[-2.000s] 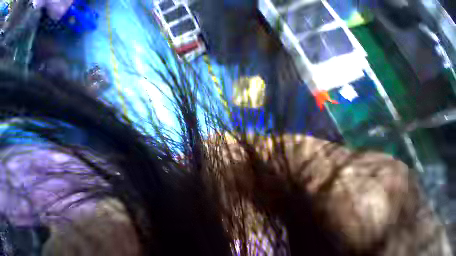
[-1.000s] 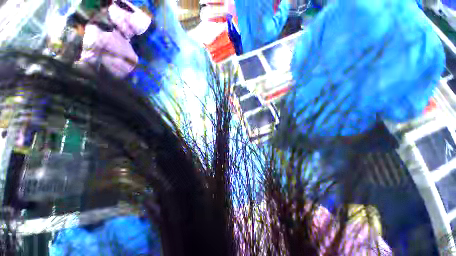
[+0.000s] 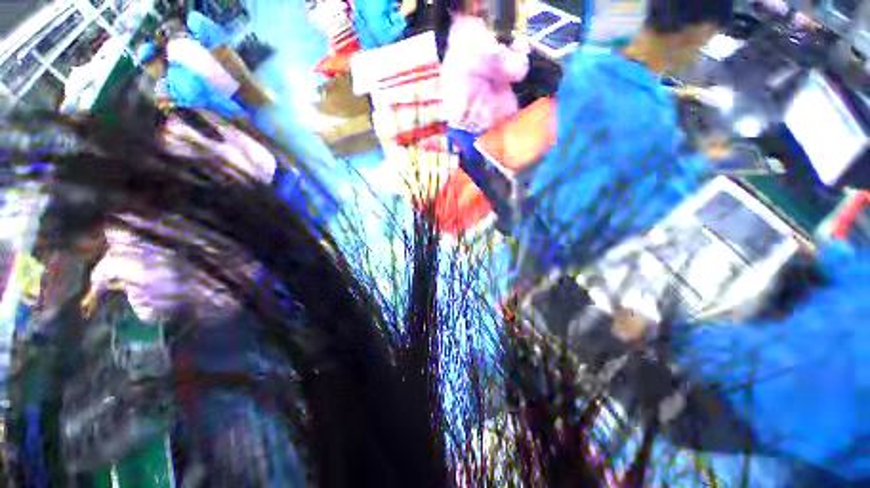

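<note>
Neither of my hands can be made out; dark hair covers much of the lower middle and left. The nearest work is a pale tray or frame (image 3: 701, 253) with grey rectangular panels, right of centre, tilted and blurred. A person in a blue smock (image 3: 606, 143) is behind it, and another blue sleeve (image 3: 801, 353) is in front at the lower right. A blurred skin-toned patch near the tray's lower left edge cannot be identified.
Red-and-white layered stacks (image 3: 405, 91) and orange slabs (image 3: 520, 133) stand beside the blue aisle floor (image 3: 291, 71). Persons in pink smocks (image 3: 477, 76) are at the back and left. A bright white screen or panel (image 3: 828, 129) is at the upper right.
The view has swung along the aisle. The large blue smock sits higher and smaller, the stacks and orange slabs now show, and a paneled tray and second blue sleeve appear at right.
</note>
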